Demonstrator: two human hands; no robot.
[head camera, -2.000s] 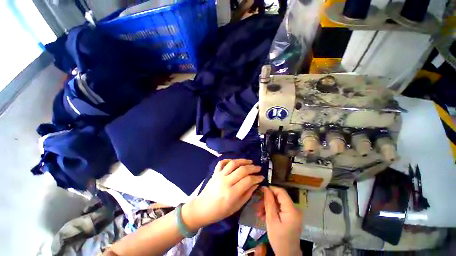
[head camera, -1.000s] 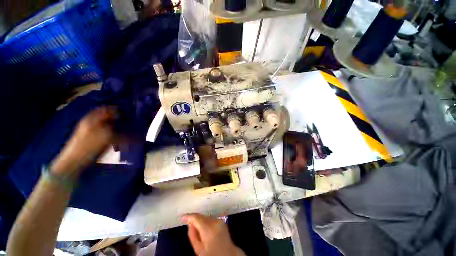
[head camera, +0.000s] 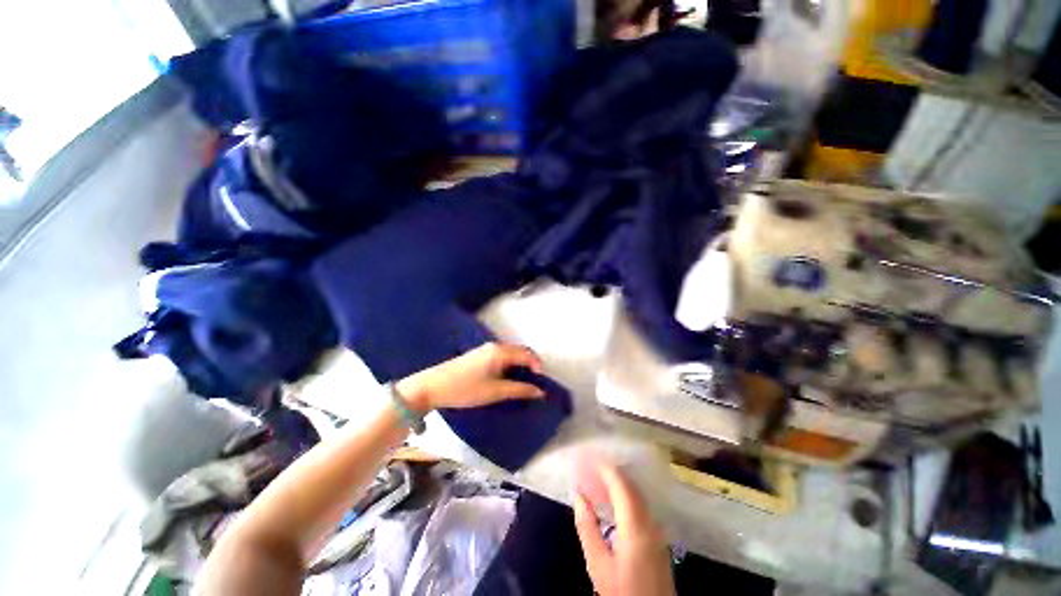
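Note:
A navy panel (head camera: 407, 285) lies flat left of the overlock machine (head camera: 896, 274), its lower corner towards the table's front edge. My left hand (head camera: 477, 378) is over its lower part with bent fingers; whether it pinches the cloth is not clear. My right hand (head camera: 622, 524) is near the front edge, blurred, with thumb and fingers apart and no cloth seen in it. The pale cloth plate (head camera: 692, 384) shows bare beside the needle area. More navy cloth (head camera: 628, 198) is bunched behind, reaching down to the machine's left end.
A lumpy navy bundle (head camera: 239, 320) lies by the wall at left. A blue crate (head camera: 477, 76) stands behind. Crumpled scraps (head camera: 431, 541) lie lower left. A black phone (head camera: 977, 495) and dark snips (head camera: 1032, 477) are at the right edge.
My hands have left the needle area, where both were on navy cloth. The view swung right, then back left. My left hand is now over the panel's lower part.

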